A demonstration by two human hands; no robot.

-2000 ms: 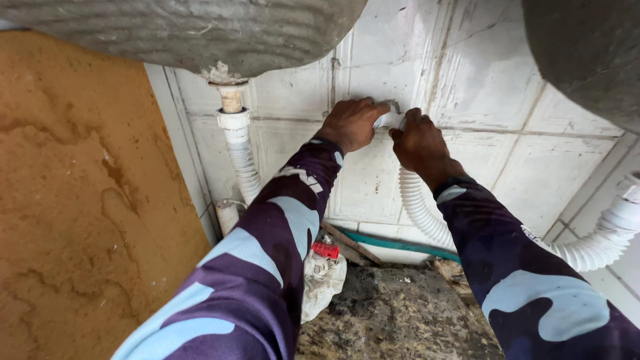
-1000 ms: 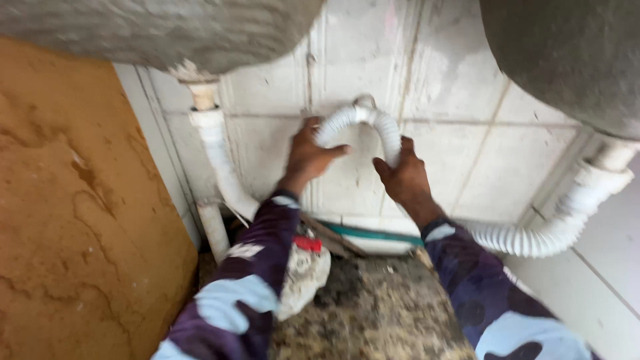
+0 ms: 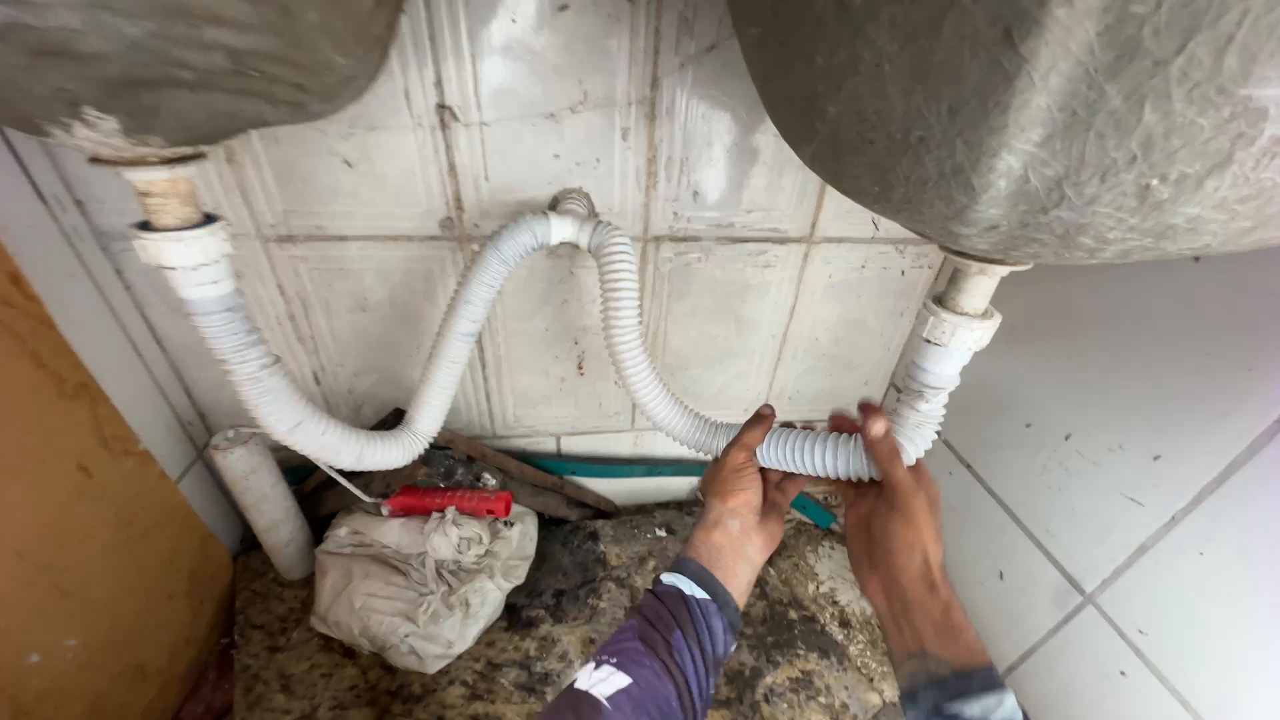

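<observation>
A white corrugated drain hose [image 3: 625,320] loops down on both sides from a fitting [image 3: 572,205] at the tiled wall. Its left arm rises to a threaded white coupling nut [image 3: 185,245] under the left basin [image 3: 200,60]. Toward the right, the hose bends up to another coupling nut [image 3: 958,328] beneath the right basin [image 3: 1000,120]. My left hand [image 3: 745,490] grips the low stretch of the right loop. Close beside it, my right hand [image 3: 890,490] holds the same hose near its upward bend, with some fingers hidden behind it.
Below the hose is a stained stone slab [image 3: 640,620]. A paint roller's red handle [image 3: 450,502] lies by a crumpled cloth-like bundle [image 3: 420,590], and its white roller [image 3: 262,500] stands at the left. Wood strips [image 3: 530,475] and a teal strip [image 3: 620,467] lie along the wall.
Both hands have moved from the hose at the wall fitting down and right to the right loop. The hose now makes two low loops, with its top at the fitting uncovered.
</observation>
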